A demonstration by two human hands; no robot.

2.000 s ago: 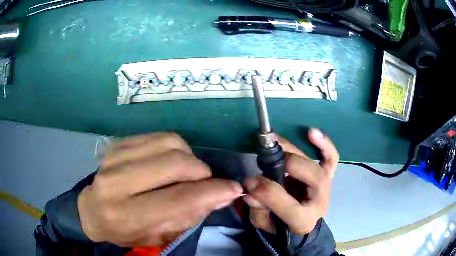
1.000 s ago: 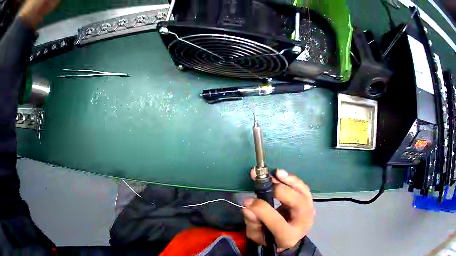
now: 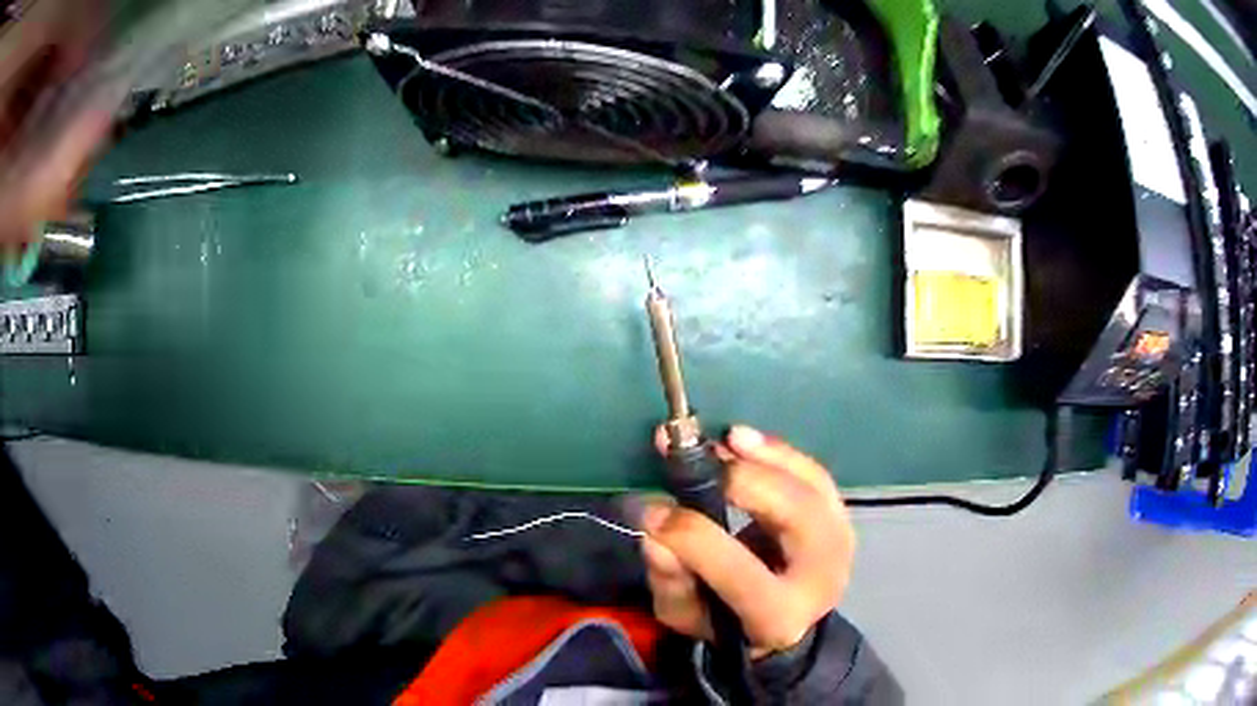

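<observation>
My right hand (image 3: 758, 538) is closed around the black handle of the soldering iron (image 3: 670, 361), whose tip points up over the green mat. A thin silvery solder wire (image 3: 572, 516) sticks out to the left from the thumb and finger of that hand. My left hand (image 3: 48, 131) is blurred and cut off at the upper left edge. A pale blurred strip (image 3: 172, 44) lies against or near its fingers; whether the hand grips it cannot be told. A row of strip boards (image 3: 269, 48) lies behind it at the top left.
The fume fan (image 3: 579, 104) stands at the top, with a black pen (image 3: 662, 204) below it. Tweezers (image 3: 207, 182) lie upper left. The sponge tray (image 3: 961, 306), iron stand (image 3: 1013, 173) and soldering station (image 3: 1137, 338) are at right. A blue bin (image 3: 1192, 510) is far right.
The pale strip in front of me two seconds ago is gone from there. My left hand has left my right hand and reached to the upper left. The view has shifted, showing the fan.
</observation>
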